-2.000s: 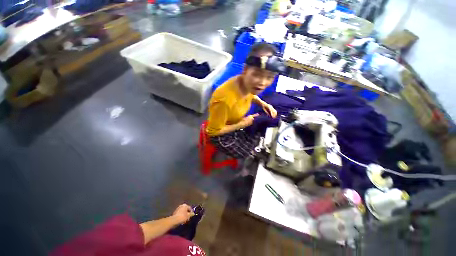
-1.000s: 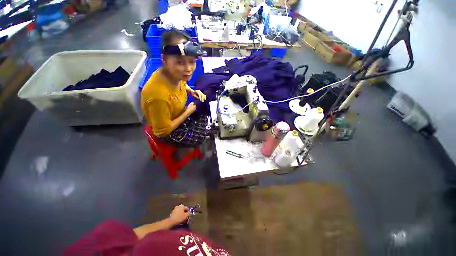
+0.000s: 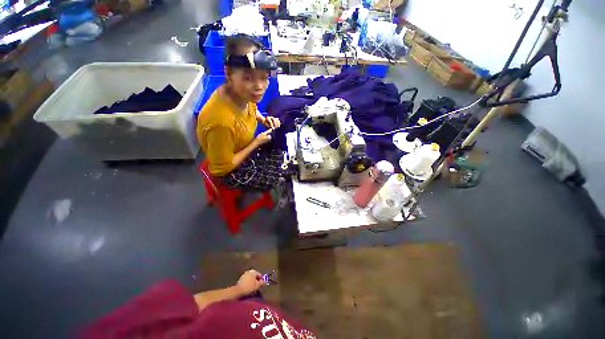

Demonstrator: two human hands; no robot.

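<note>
My left hand [image 3: 251, 283] is low in the picture, left of centre, at the end of a bare forearm from a dark red sleeve. Its fingers are closed on a small dark tool [image 3: 268, 279], maybe thread snips, with thin shiny parts pointing right. The tool is small and blurred, and its exact shape cannot be told. A little dark material shows just under the hand. My right hand is out of the picture.
A person in a mustard top [image 3: 229, 132] sits on a red stool [image 3: 232, 205] at a sewing machine [image 3: 318, 149] on a white table [image 3: 318, 222]. Navy cloth [image 3: 358, 96] lies behind. A white tub cart [image 3: 126, 136] is left, thread cones [image 3: 388, 198] right, brown board [image 3: 398, 285] below.
The view has swung from tilted to nearly level, then shifted slightly. The seated person and machine now appear further left than at first. My left hand keeps hold of the small tool.
</note>
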